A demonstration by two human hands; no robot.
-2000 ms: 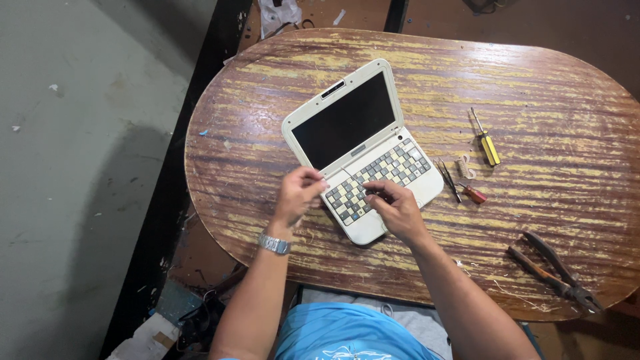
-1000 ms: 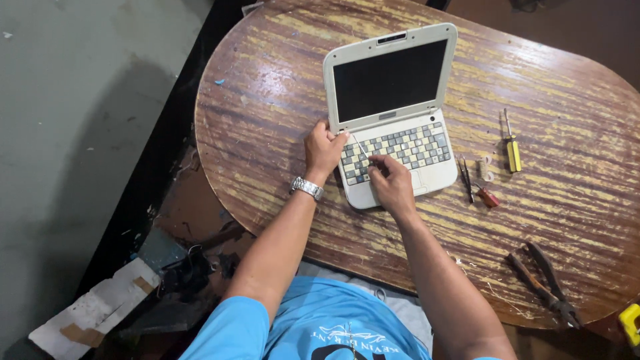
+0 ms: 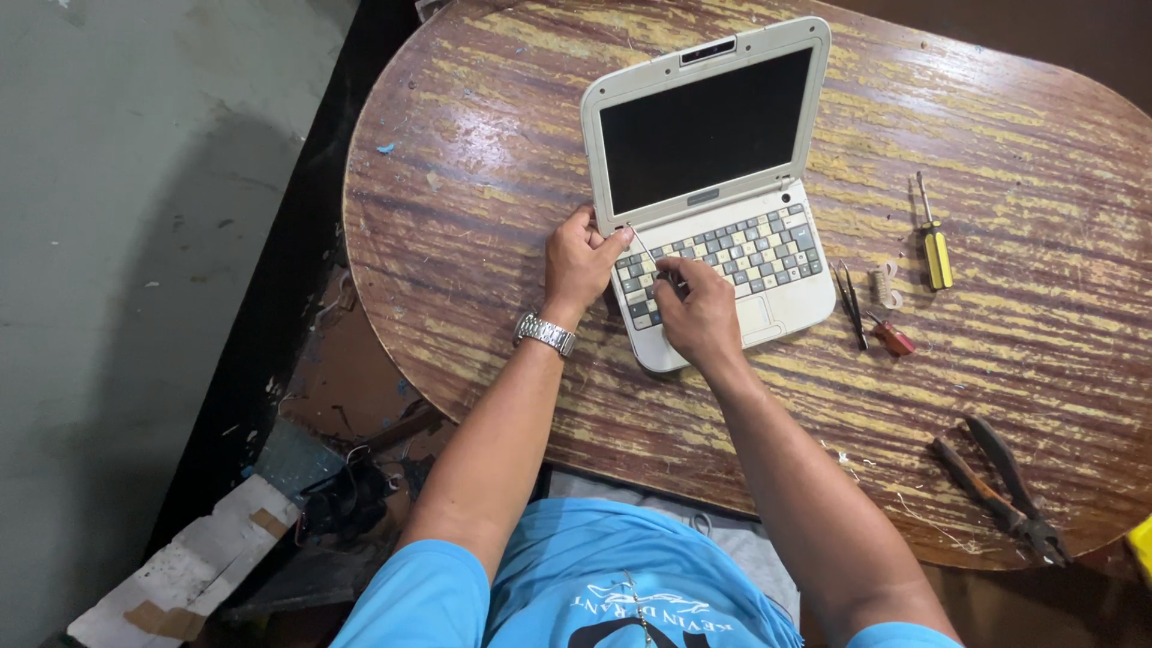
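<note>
A small white laptop [image 3: 706,201] stands unfolded on the wooden table, its screen dark and its keyboard a mix of grey and cream keys. My right hand [image 3: 695,310] is over the keyboard's left half and grips a screwdriver [image 3: 645,246] with a thin metal shaft. The shaft slants up and left to the lower left corner of the screen frame, by the hinge. At that corner my left hand [image 3: 580,261] holds the laptop's left edge, thumb and fingertips close to the shaft's tip. Most of the screwdriver's handle is hidden in my right hand.
Right of the laptop lie black tweezers [image 3: 851,306], a small red-handled screwdriver [image 3: 891,337], a pale coiled strip [image 3: 885,285] and a yellow-handled screwdriver [image 3: 934,243]. Worn pliers [image 3: 1006,495] rest near the table's [image 3: 450,351] lower right edge. A white box-like piece [image 3: 189,567] lies below left, off the table.
Two seconds ago my left hand was raised over the keyboard's left side; it has since moved to the laptop's left hinge corner. The view has shifted.
</note>
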